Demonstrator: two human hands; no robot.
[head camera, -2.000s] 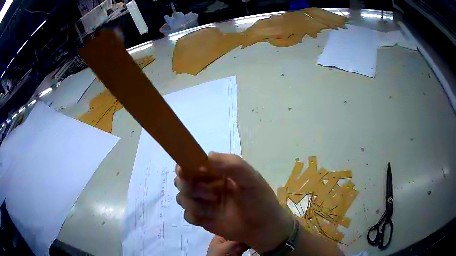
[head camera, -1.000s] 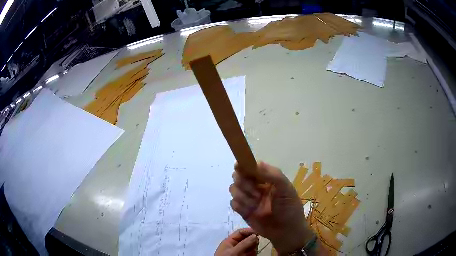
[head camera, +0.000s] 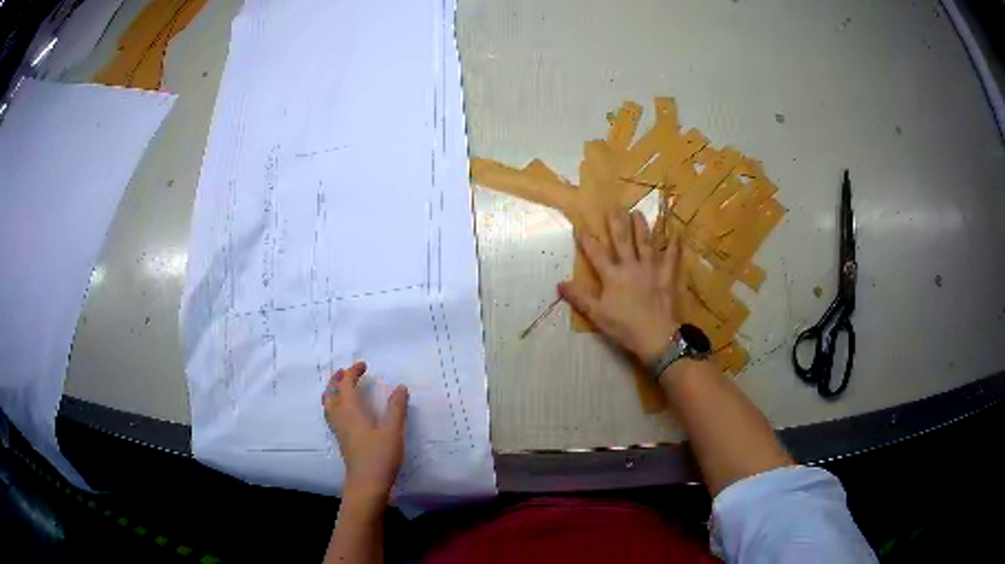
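Note:
A heap of tan strips (head camera: 716, 209) lies on the table right of a large printed pattern sheet (head camera: 298, 231). My right hand (head camera: 634, 284), with a watch on its wrist, rests flat with fingers spread on the near left part of the heap. A tan strip runs from the heap leftward to the sheet's edge. My left hand (head camera: 369, 424) is over the near part of the sheet, fingers apart, holding nothing. The black shears (head camera: 843, 297) lie right of the heap, blades pointing away.
Another white sheet (head camera: 66, 242) lies at the left and hangs over the near table edge (head camera: 595, 468). Larger tan pieces (head camera: 143, 44) lie at the far left. A white rail (head camera: 975, 50) shows at the far right.
The raised tan strip is down, and my right hand has moved down onto the heap. My left hand has moved left over the sheet. The view has tipped down.

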